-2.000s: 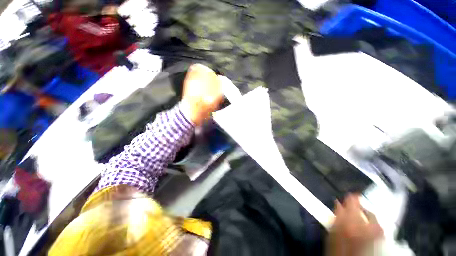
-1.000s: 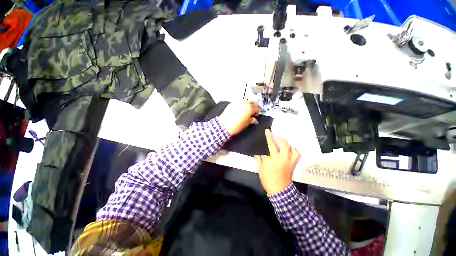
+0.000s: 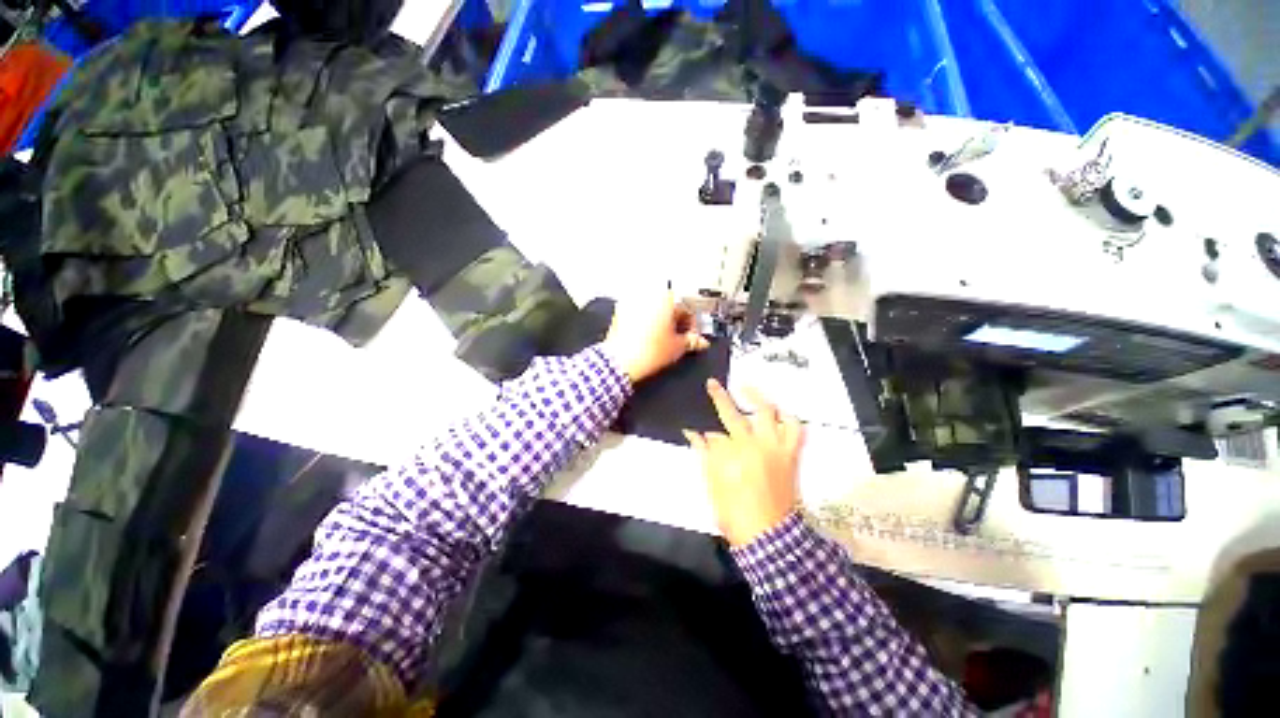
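Observation:
A plain black fabric panel [image 3: 671, 403] lies flat on the white table at the presser foot and needle [image 3: 719, 320]. My left hand [image 3: 651, 334] rests on its upper part with fingertips beside the presser foot; whether it pinches the cloth is hidden. My right hand [image 3: 752, 460] lies at the panel's lower right edge, index finger extended onto it, fingers apart. The black panel meets a camouflage panel [image 3: 500, 306] in a chain of joined pieces running left. The white sewing machine head [image 3: 1011, 225] stands at the right.
A pile of camouflage pieces [image 3: 183, 168] covers the upper left, and a stack of camouflage strips [image 3: 105, 519] hangs down the left side. Blue plastic bins [image 3: 898, 49] stand behind the machine. A camouflage bundle [image 3: 960, 417] sits under the machine arm. Black cloth [image 3: 590, 617] lies below the table edge.
Two seconds ago my hands were far apart; both are now at the needle. Since one second ago, the view has shifted slightly, and the hands remain on the black panel.

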